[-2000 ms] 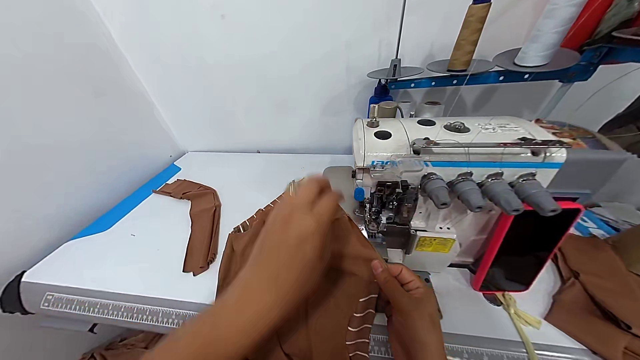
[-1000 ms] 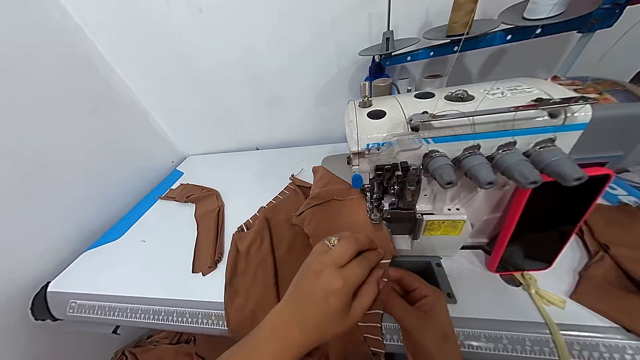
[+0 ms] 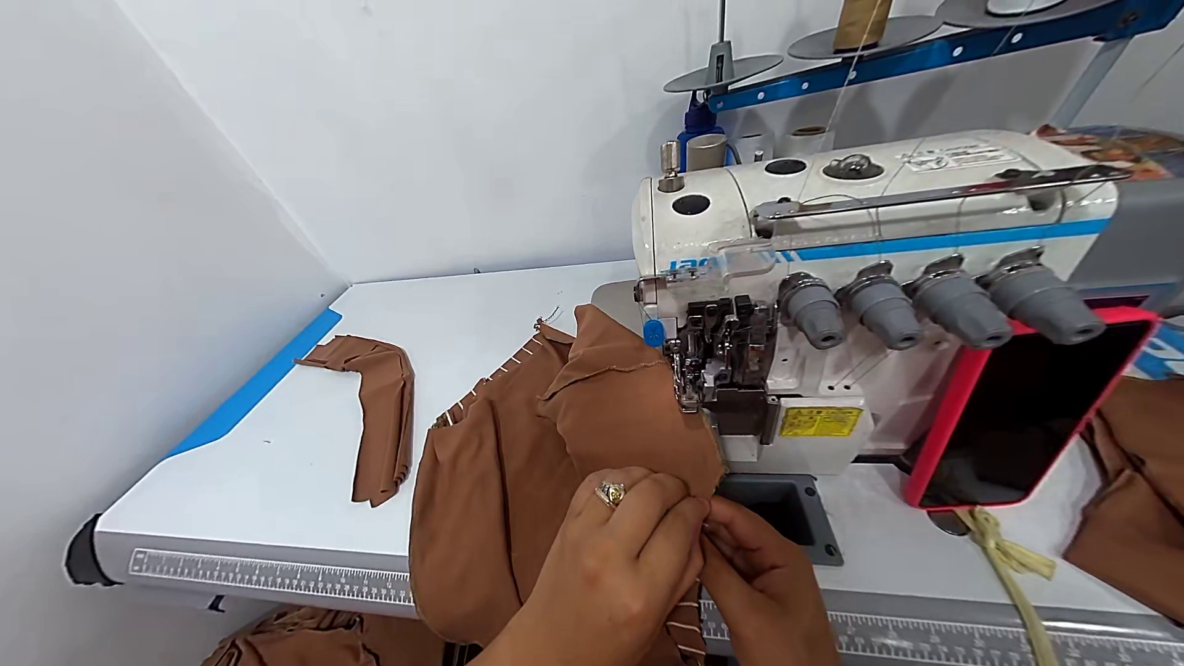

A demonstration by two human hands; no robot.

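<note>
Brown knit fabric with white overlock stitches along its edges lies on the table, left of and in front of an overlock sewing machine. Its upper part reaches the presser foot area. My left hand, with a ring on one finger, pinches the fabric's right edge just in front of the machine. Right beside it, fingertips touching, my right hand grips the same edge. The fingertips partly hide the spot they hold.
A folded brown fabric strip lies at the left. A phone in a red case leans against the machine, near a knotted yellowish tie. More brown fabric is at the right, and a pile sits below the table edge.
Two seconds ago my left hand was blurred over the fabric near the machine's left end; it has come down beside my right hand at the fabric's right edge. The fabric's top part has spread toward the presser foot.
</note>
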